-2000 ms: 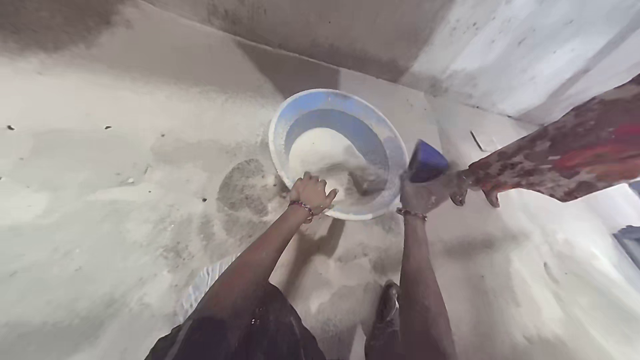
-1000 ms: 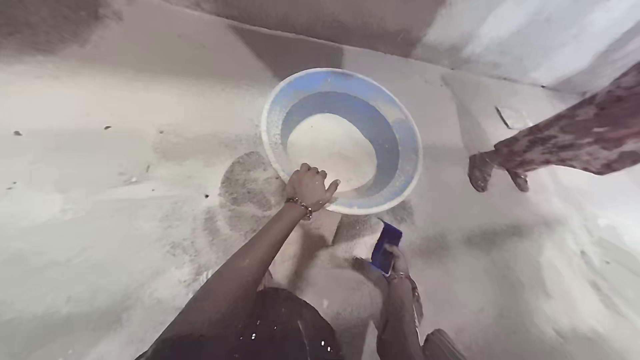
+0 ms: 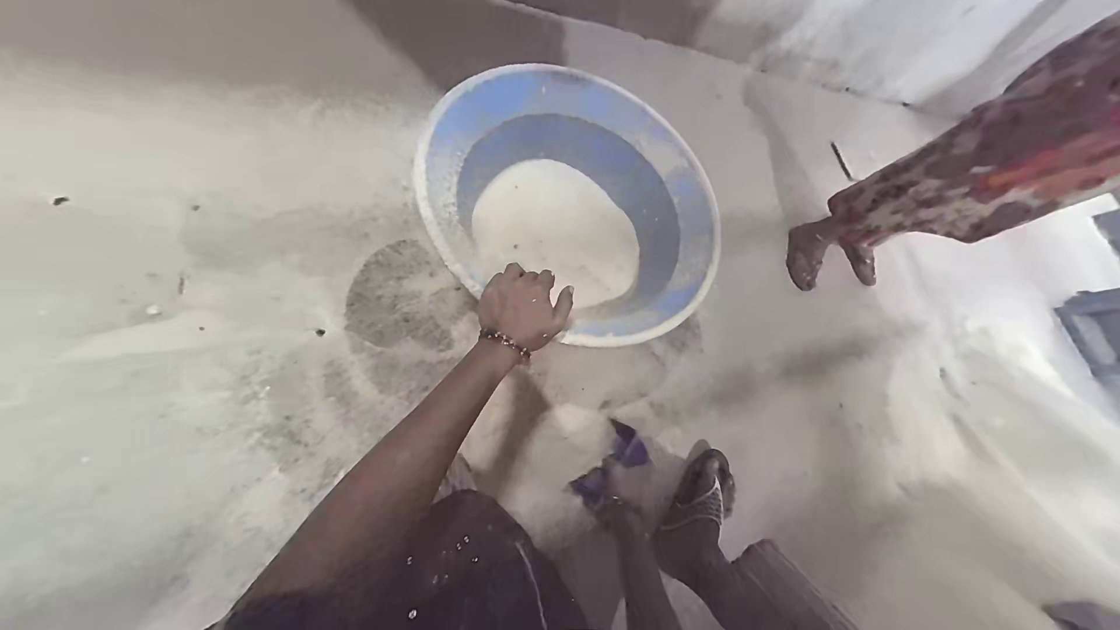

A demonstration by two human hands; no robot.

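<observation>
A blue plastic basin (image 3: 691, 184) with a pale, dusty rim stands on the floor, and off-white powder (image 3: 551, 223) lies in its bottom. My left hand (image 3: 523, 308) rests on the near rim, fingers curled over it, a beaded bracelet at the wrist. Below the basin, close to my foot, my right hand (image 3: 617, 507) is low and partly blurred. It grips a dark blue scoop-like object (image 3: 628, 444), whose exact shape is unclear.
Another person's bare feet (image 3: 807, 254) and patterned garment (image 3: 971, 175) are at the right. My sandalled foot (image 3: 700, 499) is beside my right hand. A round dusty patch (image 3: 402, 297) marks the floor left of the basin. A wall edge runs behind.
From the basin's right rim, my right hand has moved down toward my feet with the blue object. My left hand stays at the near rim. The other person's feet show farther from the basin.
</observation>
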